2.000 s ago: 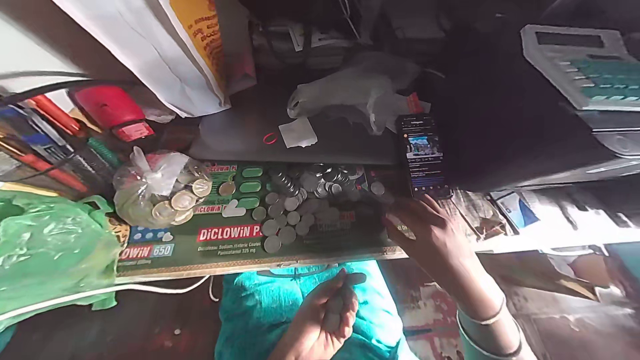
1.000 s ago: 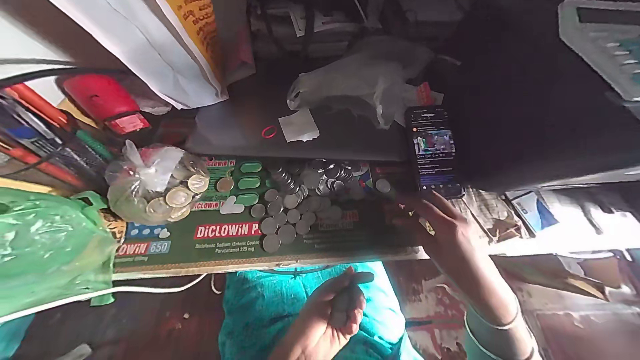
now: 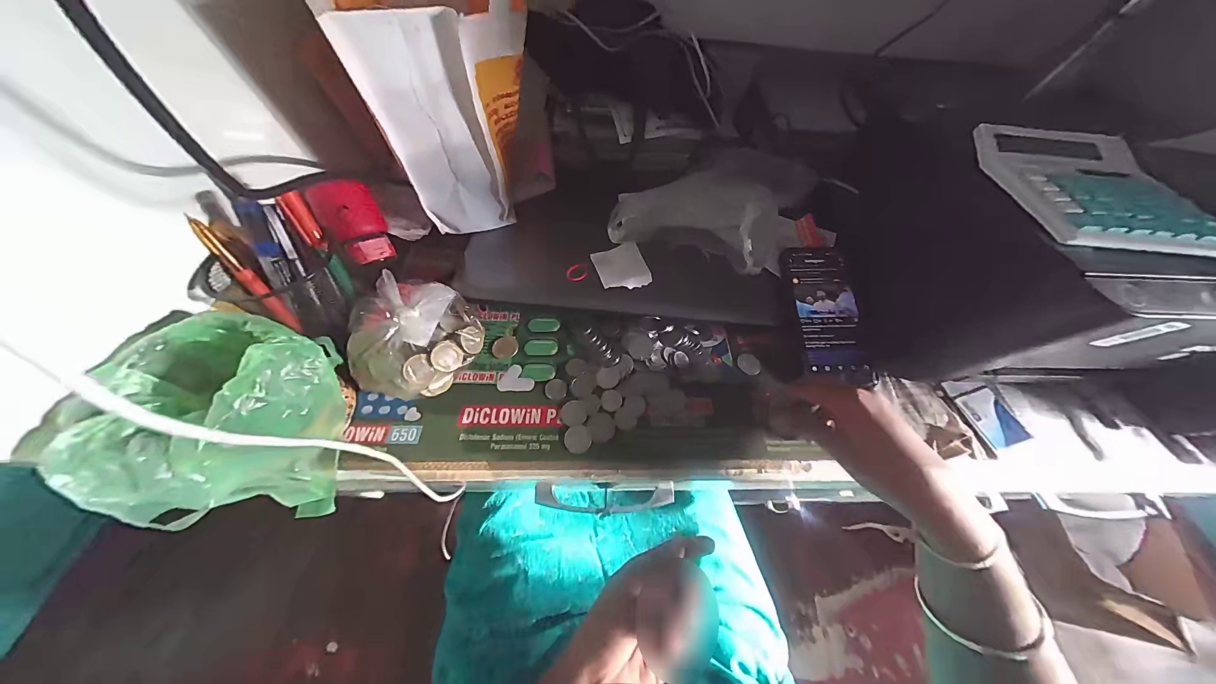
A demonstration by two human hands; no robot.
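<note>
My left hand (image 3: 655, 603) is low over the teal cloth on my lap, partly curled around coins that are blurred now. Reaching over the front edge of the desk, my right hand (image 3: 807, 408) rests just below a smartphone (image 3: 825, 313) with a lit screen; shadow hides its fingertips, so its grip is unclear. A spread of loose silver coins (image 3: 608, 399) lies on the green printed mat (image 3: 503, 442), left of that hand. One single coin (image 3: 749, 364) sits between the spread and the phone. Left of them stands a knotted clear plastic bag of coins (image 3: 418, 342).
A green plastic bag (image 3: 190, 418) and a white cable (image 3: 237, 437) lie at the left, before a pen holder (image 3: 285, 285). Behind the mat are a closed dark laptop (image 3: 532, 275), a crumpled clear bag (image 3: 703, 214) and a paper bag (image 3: 437, 123). A calculator (image 3: 1092, 190) is at the right.
My right hand has shifted slightly around the lower end of the phone. The picture on the phone screen has changed. My left hand stays over my lap.
</note>
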